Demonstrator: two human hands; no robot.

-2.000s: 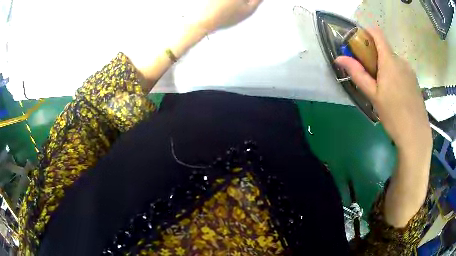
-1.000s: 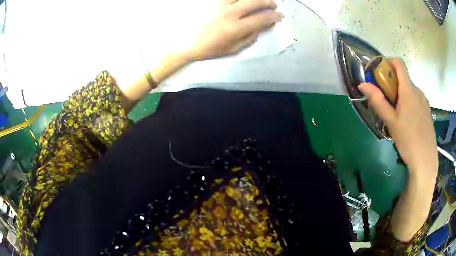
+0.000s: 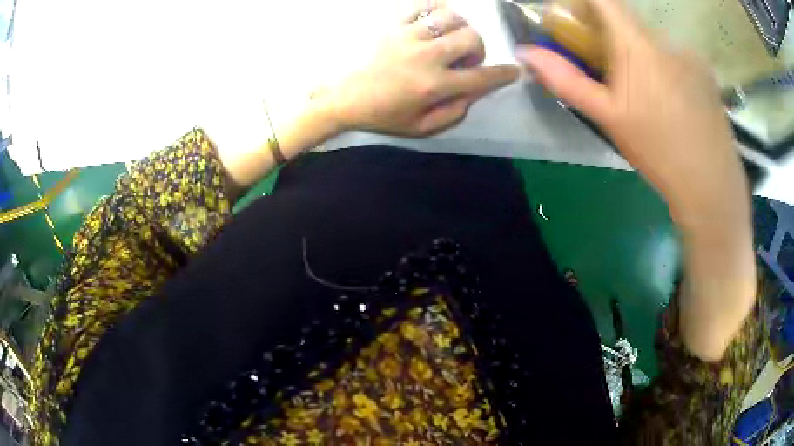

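Note:
My left hand (image 3: pixel 418 83) rests palm down on the white surface, index finger stretched right towards the iron, other fingers bent. I see nothing held in it. A white fabric piece (image 3: pixel 493 33) shows between this hand and the iron; glare hides most of its outline. My right hand (image 3: pixel 649 109), blurred by motion, grips the wooden handle of the steam iron (image 3: pixel 576 37). The iron is close to my left fingertip and partly cut off by the top edge. My right hand hides much of its body.
The pressing table's grey-white cover (image 3: pixel 548 138) ends just in front of my black apron (image 3: pixel 383 205). A silver metal plate (image 3: pixel 770 22) is at the upper right. A dark object and grey fitting (image 3: pixel 766 131) lie right of my right wrist. Green floor shows below the table edge.
The iron and right hand first shifted right and nearer me, then moved left and away, close to the left hand. The left hand came nearer me and now has its index finger extended.

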